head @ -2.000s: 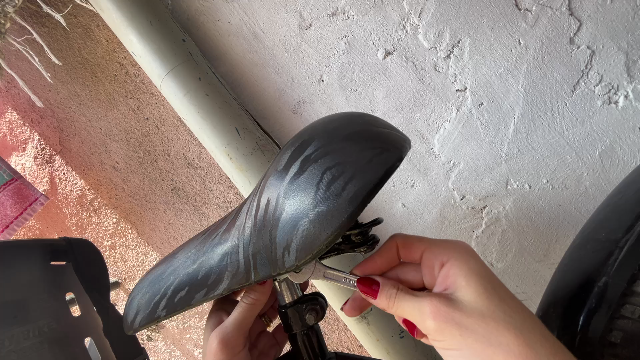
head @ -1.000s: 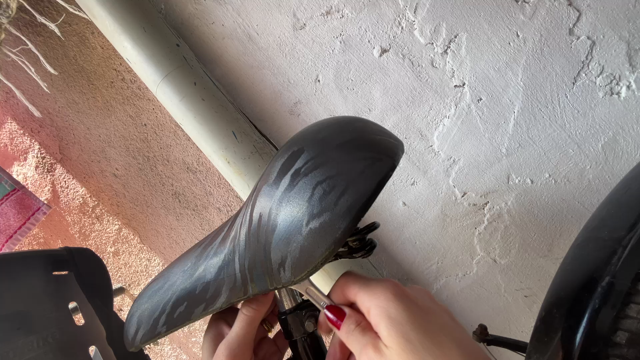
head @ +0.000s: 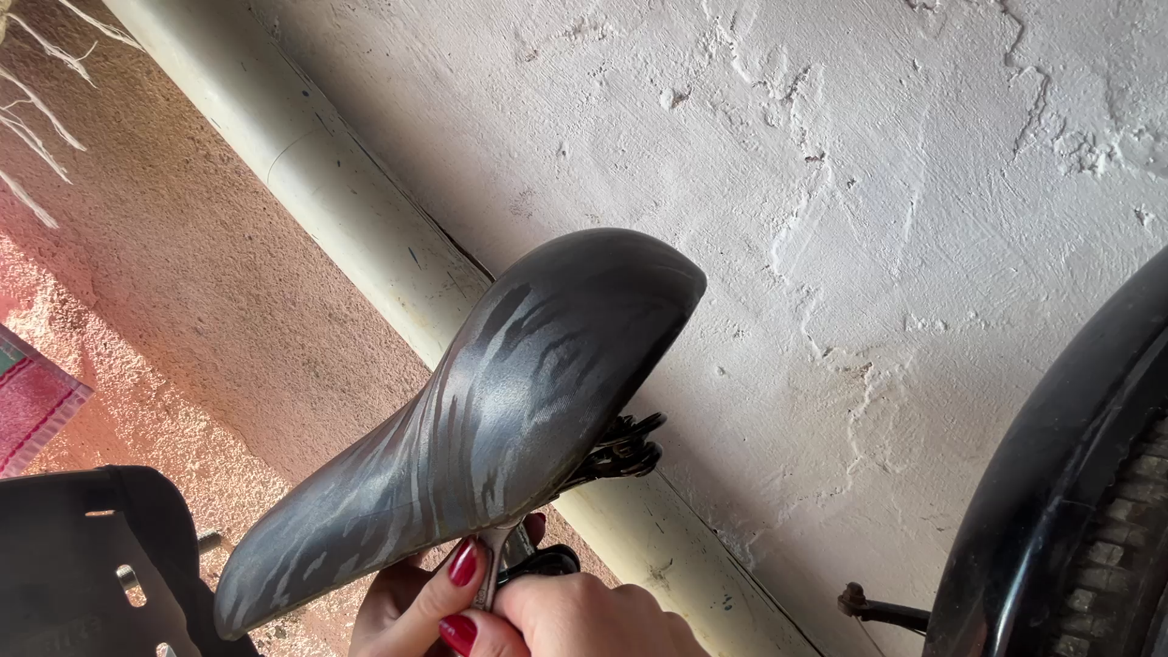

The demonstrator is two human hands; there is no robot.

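Observation:
A black bicycle saddle (head: 511,392) with grey streaks fills the middle of the view, tilted, its broad rear end up and to the right. Black saddle springs (head: 625,447) show beneath the rear. Under the saddle, my left hand (head: 411,598) has its thumb against a metal wrench (head: 491,566), whose head reaches up to the saddle's underside. My right hand (head: 584,616) grips the lower part of the same wrench. Behind the wrench, part of the black seat clamp (head: 545,559) is visible; the wrench's jaw and the nut are hidden.
At the right stands a black mudguard (head: 1013,511) over a knobbly tyre (head: 1109,566). A slotted black panel (head: 64,566) fills the lower left corner. Behind the saddle, a pale pipe (head: 347,210) runs diagonally along a rough white wall (head: 821,228). A pink cloth (head: 32,401) is at the left edge.
The wrench has swung from pointing right to pointing down, and my right hand has moved left and down with it. My left thumb now rests on the wrench.

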